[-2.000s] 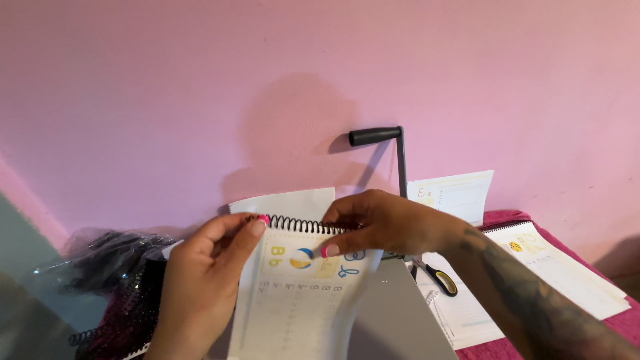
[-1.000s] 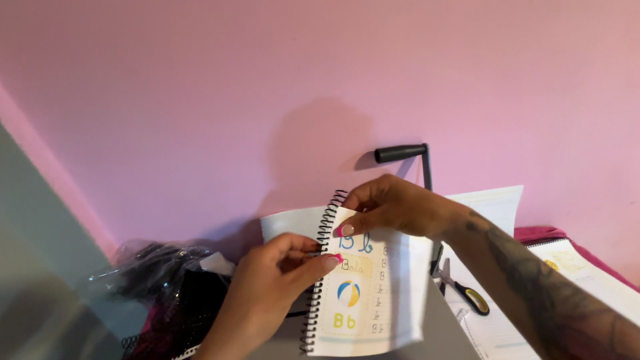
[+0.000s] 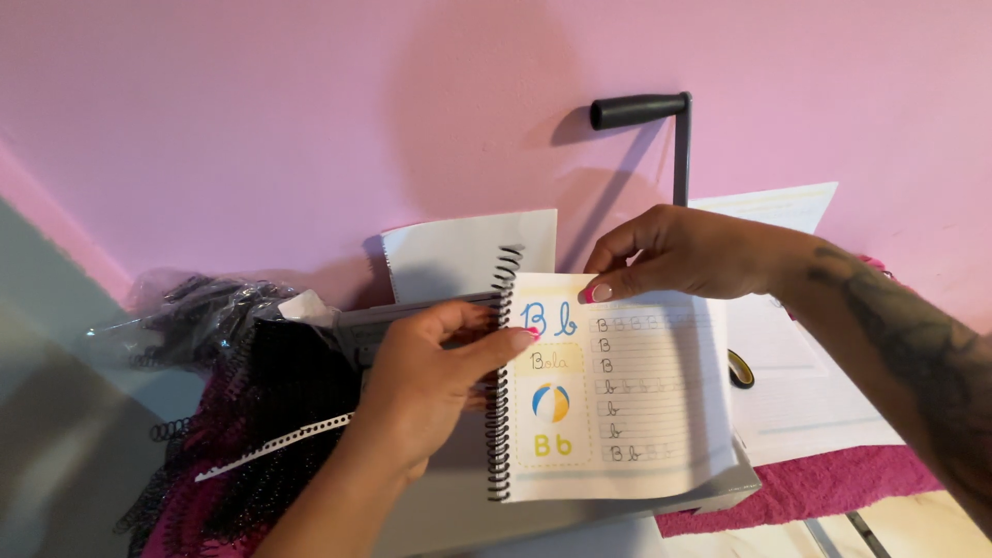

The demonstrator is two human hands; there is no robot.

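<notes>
Upright in front of me is a spiral-bound handwriting workbook (image 3: 659, 403), showing a page with large letters, a beach ball and ruled tracing lines. Its black spiral coil (image 3: 500, 434) runs down the left side and sticks out above the top corner. My left hand (image 3: 449, 364) grips the bound edge, thumb on the page and fingers behind the coil. At the top edge, my right hand (image 3: 659, 256) pinches the sheets between thumb and fingers. Behind the workbook lies a grey binding machine (image 3: 457, 504) with a black-handled crank (image 3: 639, 111) standing up.
Blank-looking punched sheets (image 3: 473, 252) lean against the pink wall. At left are black coils in a plastic bag (image 3: 209, 318) and a punched paper strip (image 3: 279, 446). At right, a scissors handle (image 3: 741, 370) and printed sheets (image 3: 814, 403) lie over a magenta towel (image 3: 806, 488).
The workbook has turned from its coil along the top to its coil upright on the left. My left hand has moved onto the coil side, and my right hand now holds the top edge.
</notes>
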